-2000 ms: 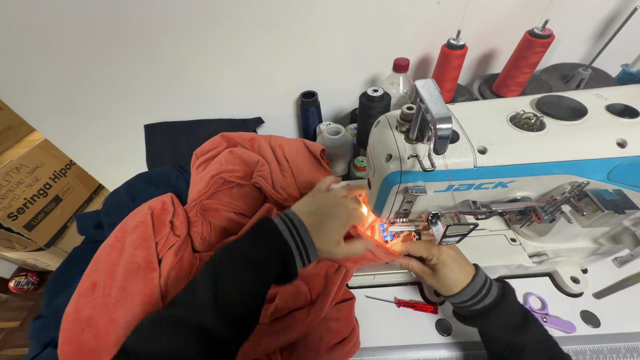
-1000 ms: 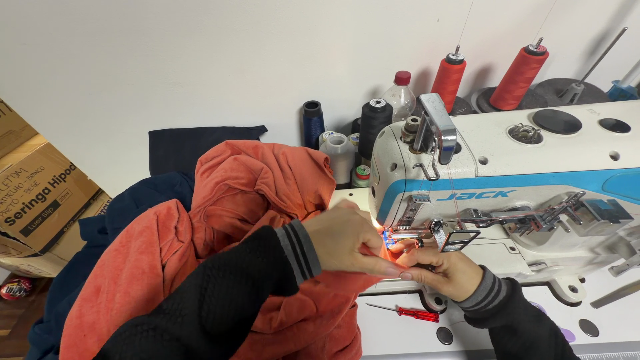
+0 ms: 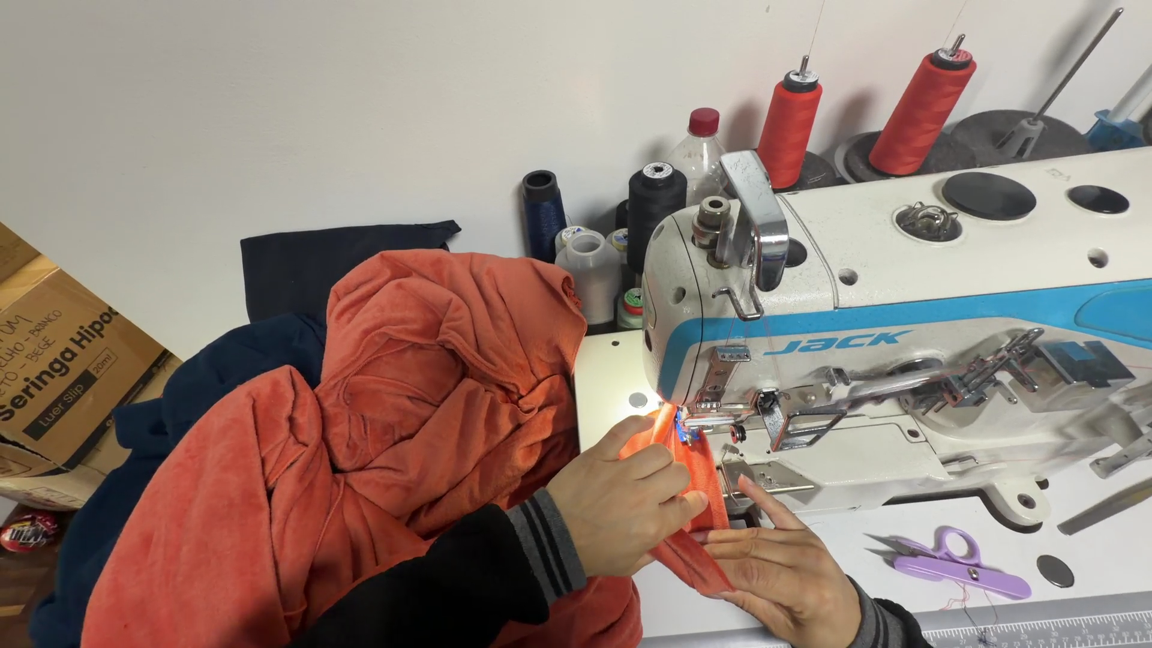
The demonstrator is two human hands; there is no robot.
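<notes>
Coral-orange velvety fabric [image 3: 432,396] lies heaped left of a white and blue Jack sewing machine [image 3: 900,315]. One edge of it runs under the lit needle area, by the blue presser foot part [image 3: 687,429]. My left hand [image 3: 625,495] grips the folded edge in front of the foot, thumb on top. Just to the right, my right hand [image 3: 783,576] has the loose end of the strip between thumb and fingers, its index finger raised towards the machine bed. Purple thread snips [image 3: 963,567] rest on the table to the right of my right hand.
Red thread cones [image 3: 790,130] stand behind the machine. Beside its head are dark and pale thread spools [image 3: 589,265] and a plastic bottle with a red cap [image 3: 702,153]. Dark blue fabric [image 3: 243,360] and a cardboard box [image 3: 63,360] are at the left. A ruler [image 3: 1062,628] edges the table front.
Both hands have moved towards the table's front, away from the needle, with the fabric edge. The red screwdriver seen on the table before is out of sight now. The purple snips show fully again.
</notes>
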